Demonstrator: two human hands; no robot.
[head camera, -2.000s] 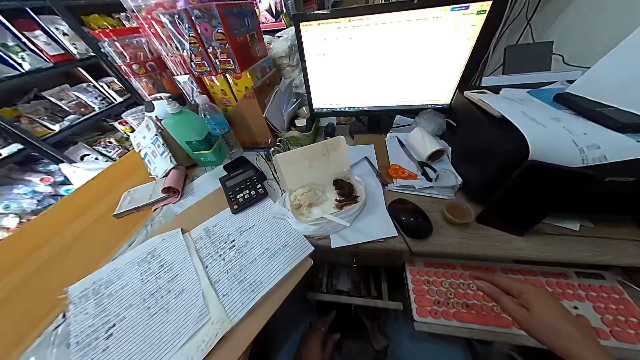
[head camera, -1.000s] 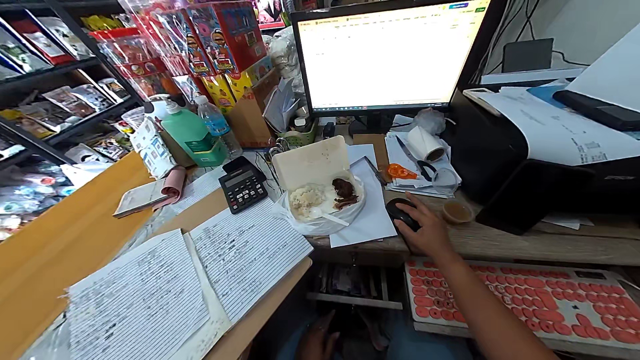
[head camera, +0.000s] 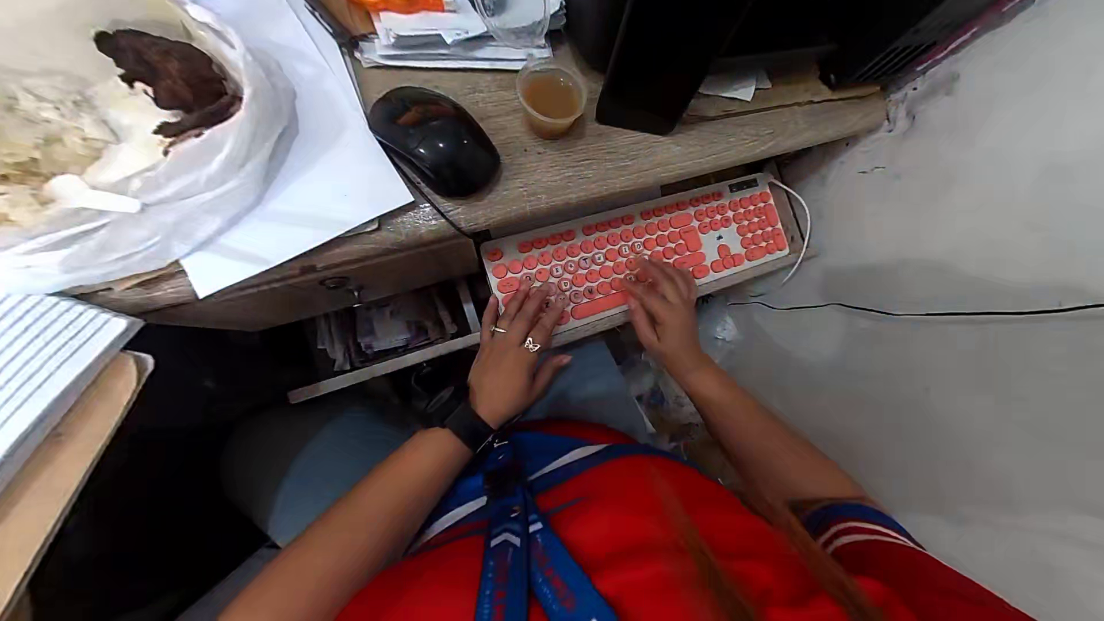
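A white keyboard with coral round keys lies on a low pull-out shelf. My left hand, with two rings and a black wristwatch, rests its fingertips on the left keys. The fingers of my right hand are bent over the keys right of the space bar. Neither hand holds anything. Above the keyboard, on the wooden desk, sits a black computer mouse, touched by neither hand.
A small plastic cup of brown liquid stands right of the mouse. Rice and dark meat lie in a white plastic bag at upper left. An open drawer holds papers left of the keyboard. A thin black cable runs to the right.
The right hand has left the mouse and is back on the keyboard. The left hand is now on the keys too. The view has tilted far down.
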